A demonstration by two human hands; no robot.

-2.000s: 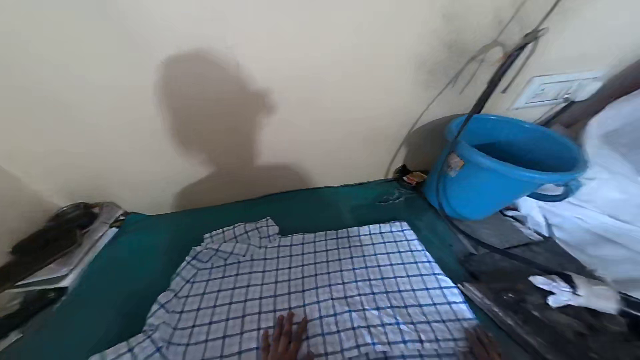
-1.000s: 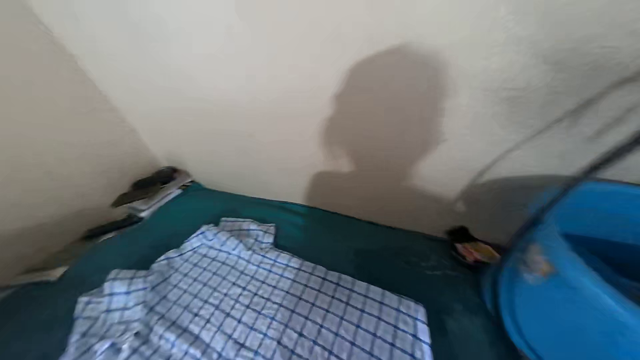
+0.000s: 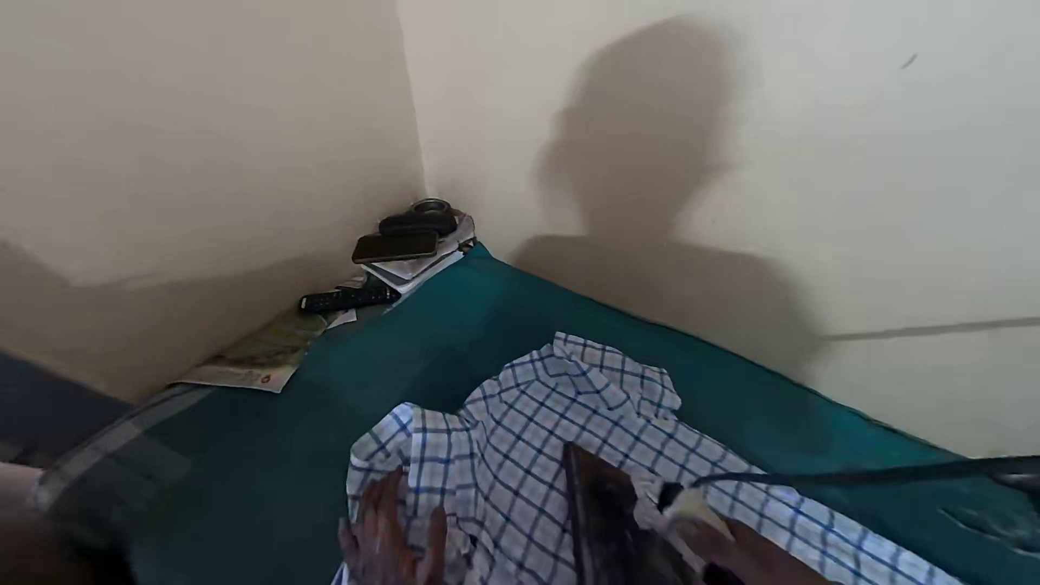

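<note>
A white shirt with blue checks (image 3: 536, 455) lies spread on a green cloth (image 3: 487, 317), its collar towards the wall. My left hand (image 3: 392, 536) rests on the shirt near its left part, fingers spread, holding nothing. At the bottom right, my right hand (image 3: 731, 548) is closed on the pale, cloth-wrapped handle of a dark clothes iron (image 3: 605, 512). The iron stands on the shirt, and a black cord (image 3: 877, 475) runs from its handle to the right edge. Part of the right hand lies below the view.
In the far corner a smartphone (image 3: 396, 246) and a dark case (image 3: 418, 221) lie on stacked papers (image 3: 418, 272). A black remote control (image 3: 345, 299) and a newspaper (image 3: 260, 353) lie along the left wall. The back wall (image 3: 894, 244) borders the cloth.
The iron, with my right hand on its handle, now stands on the shirt; both were out of view one second ago. My left hand is back in view. The view has swung left.
</note>
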